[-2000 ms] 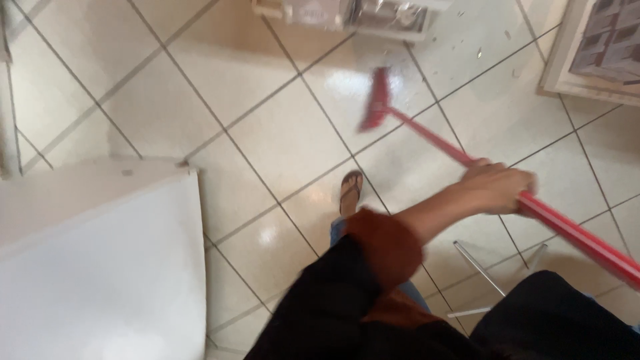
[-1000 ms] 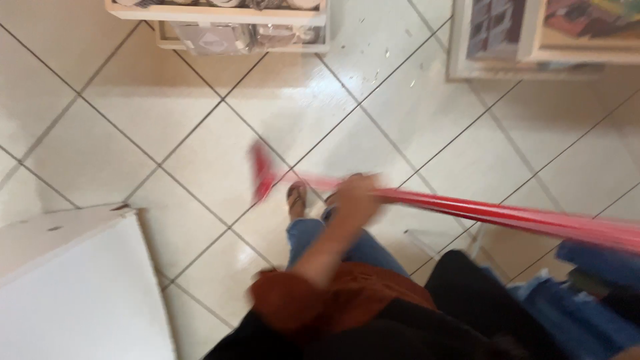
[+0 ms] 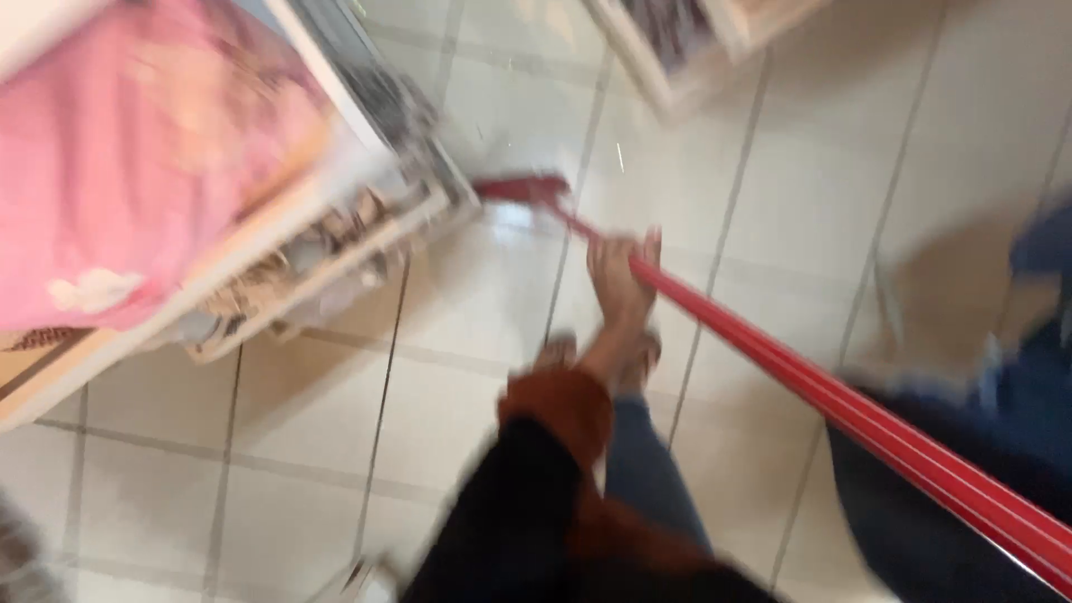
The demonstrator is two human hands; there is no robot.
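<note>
A red broom runs from the upper middle of the head view to the lower right corner, its head (image 3: 523,189) on the tiled floor, touching or close beside the corner of a white display unit. My left hand (image 3: 621,272) is closed around the red handle (image 3: 779,364), a little below the broom head, with the back of the hand upward. Motion blur softens the fingers. My right hand does not show; the thick end of the handle leaves the view at the lower right. Small shiny bits (image 3: 621,157) lie on the tiles near the broom head.
The display unit (image 3: 335,289) at the left bears pink fabric (image 3: 142,151) and small goods on a lower shelf. Another display unit (image 3: 670,63) stands at the top. My feet (image 3: 641,356) are below my hand. Dark blue clothing (image 3: 1022,360) is at the right, beside a large black shape (image 3: 913,494).
The view has shifted and turned, bringing the pink fabric into sight. The broom head is now by the display unit's corner; a second ago it was on the tiles near my foot.
</note>
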